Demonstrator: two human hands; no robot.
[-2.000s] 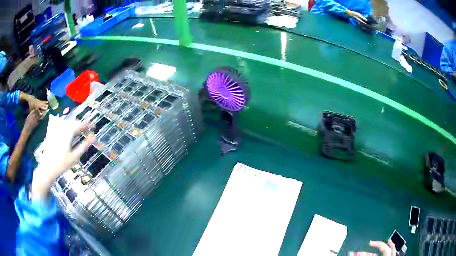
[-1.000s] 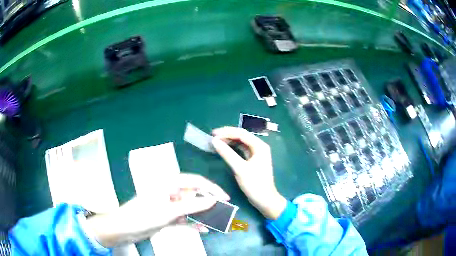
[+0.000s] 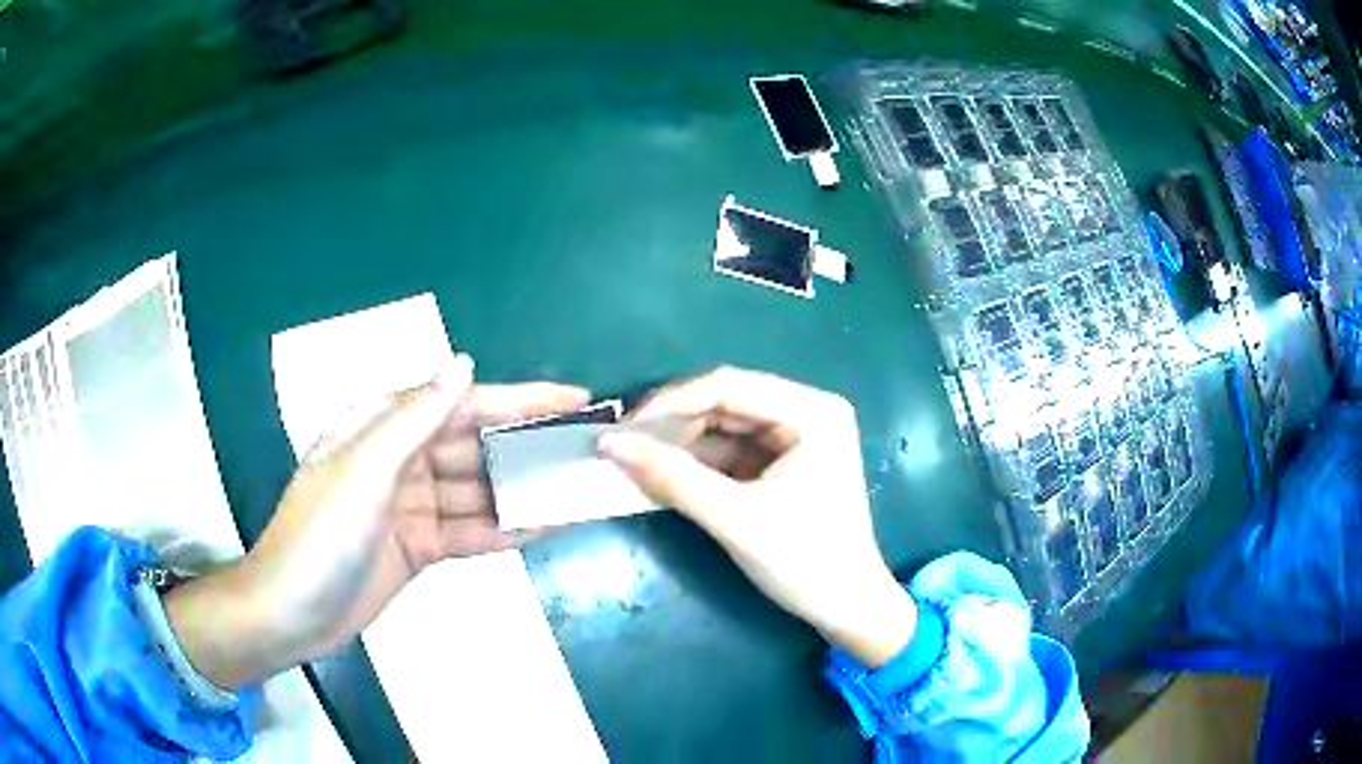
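My left hand (image 3: 381, 500) holds an LCD screen (image 3: 515, 429) in its fingers, low in front of me. A pale rectangular film piece (image 3: 560, 478) lies over most of the screen, with a dark strip of it showing along the far edge. My right hand (image 3: 762, 500) pinches the film at its right side between thumb and fingers. A long white adhesive sheet (image 3: 463, 642) lies partly under my left hand. The screen's tail cannot be seen.
A wider white sheet stack (image 3: 135, 403) lies at left. Two loose screens (image 3: 795, 117) (image 3: 765, 248) lie beyond my right hand. A clear tray (image 3: 934, 246) of screens is at right, a black housing (image 3: 317, 33) at the far left, and a cardboard box (image 3: 1188, 724) at lower right.
My right hand has brought the pale film down over the screen. My left hand has turned and now holds the screen across its fingers. The head view has shifted down.
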